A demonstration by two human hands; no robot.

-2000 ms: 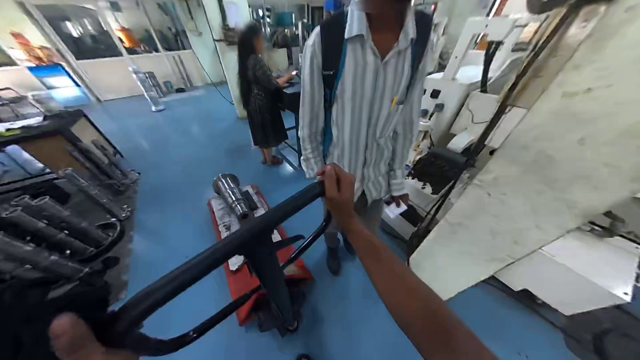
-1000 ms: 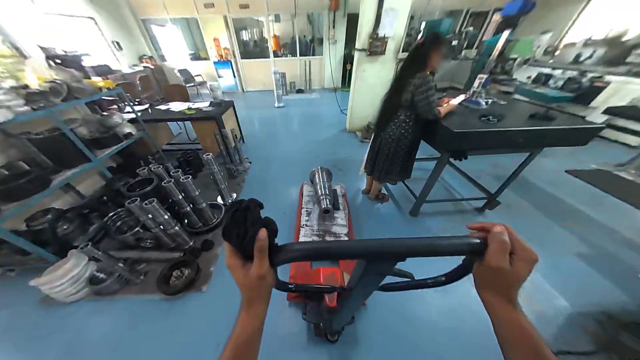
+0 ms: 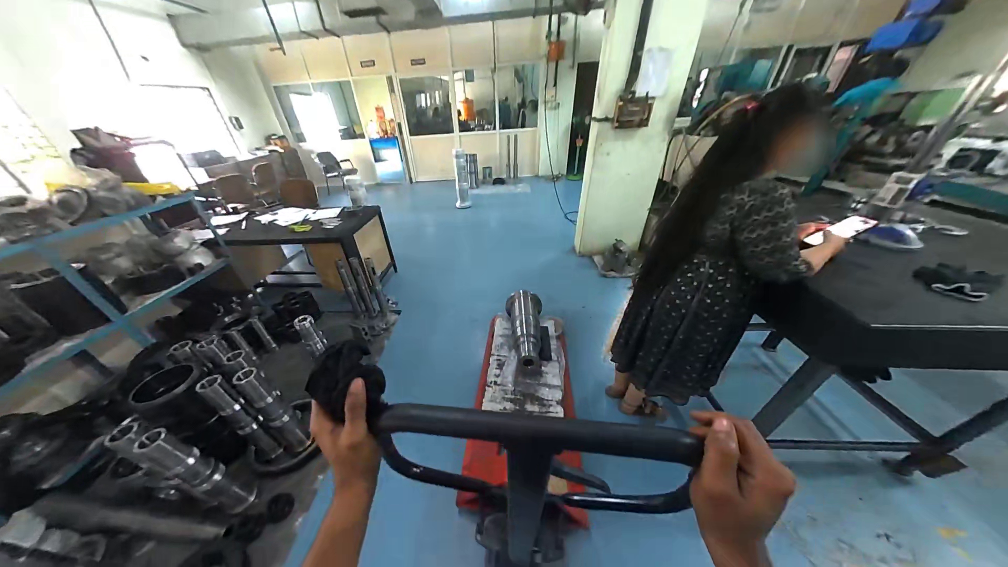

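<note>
The black handle (image 3: 535, 429) of a red pallet truck (image 3: 482, 465) crosses the lower middle of the view. My left hand (image 3: 346, 441) is at its left end and holds a bunched black cloth (image 3: 343, 378) there. Around the handle's right end my right hand (image 3: 740, 480) is closed, thumb on top. Beyond the handle, a stepped metal shaft (image 3: 525, 327) with a flanged far end lies lengthwise on the truck's worn, whitish deck (image 3: 504, 386). A small dark block sits beside the shaft.
Metal cylinders (image 3: 252, 394) and rings crowd the floor at left, near a blue shelf rack (image 3: 102, 295) and a desk (image 3: 346, 224). At right a person (image 3: 709, 276) stands by a black-topped table (image 3: 929, 307). A pillar (image 3: 630, 142) rises behind the truck; blue floor (image 3: 449, 236) extends ahead.
The person in a striped shirt, in front two seconds ago, is out of view. The view has swung to face along the truck. My right hand has moved to the handle's right end.
</note>
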